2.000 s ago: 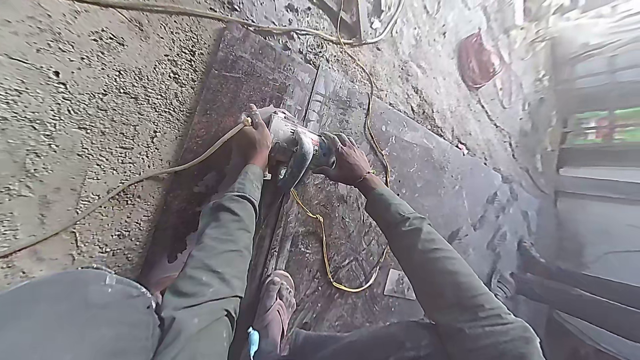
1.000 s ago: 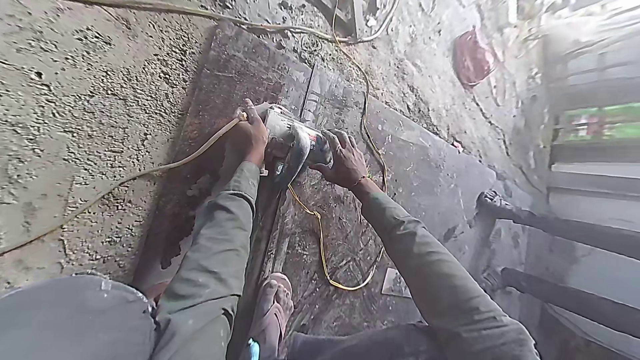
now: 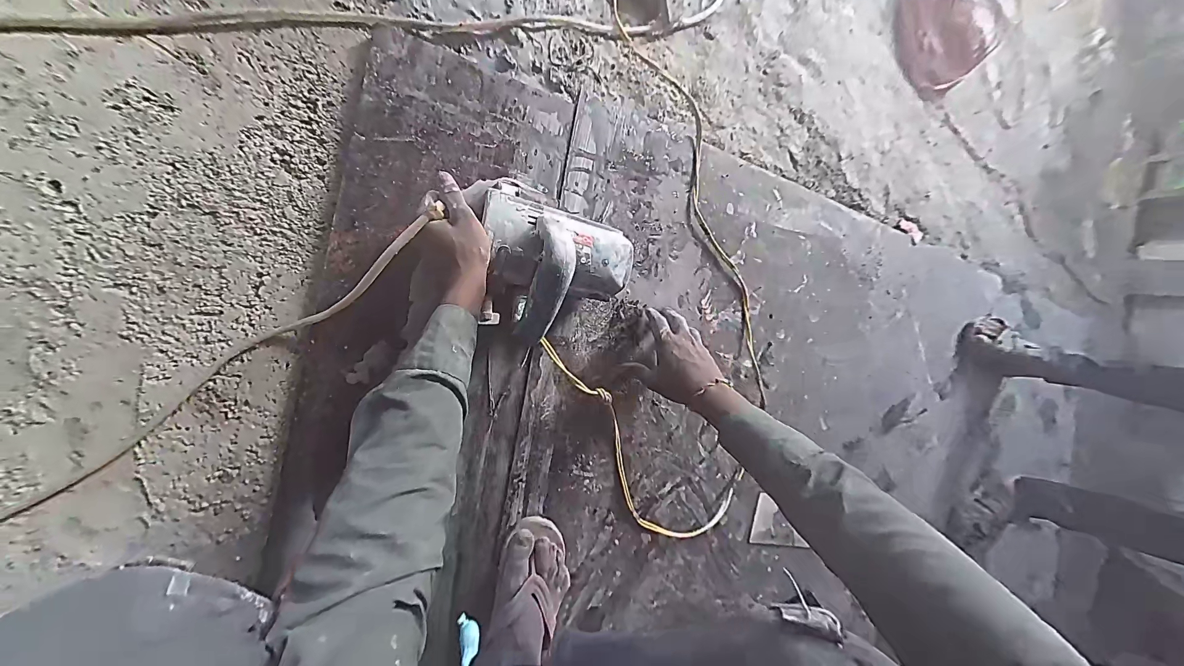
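Observation:
A handheld circular saw or similar corded power tool (image 3: 601, 259), dusty grey with a dark curved handle, rests across the dark stained board (image 3: 629, 499). My left hand (image 3: 462, 245) is at its left end, where the pale hose or cord (image 3: 370, 277) meets it; the fingers' hold is partly hidden. My right hand (image 3: 680, 356) is off the tool, just below and right of its motor end, with bent fingers low over a dusty patch of the board. It holds nothing that I can see. A yellow knotted wire (image 3: 618, 444) runs from under the tool and loops past my right wrist.
My sandaled foot (image 3: 536, 573) stands on the board at a long strip or seam. Rough concrete (image 3: 185, 231) lies left. A thick cord (image 3: 231, 20) crosses the top, a reddish bag (image 3: 948, 42) lies upper right, and dark bars or poles (image 3: 1101, 365) reach in from the right.
My right hand has let go of the tool's motor end and moved down, towards me. My left hand stays at the tool. Two dark poles at the right show more plainly than two seconds ago.

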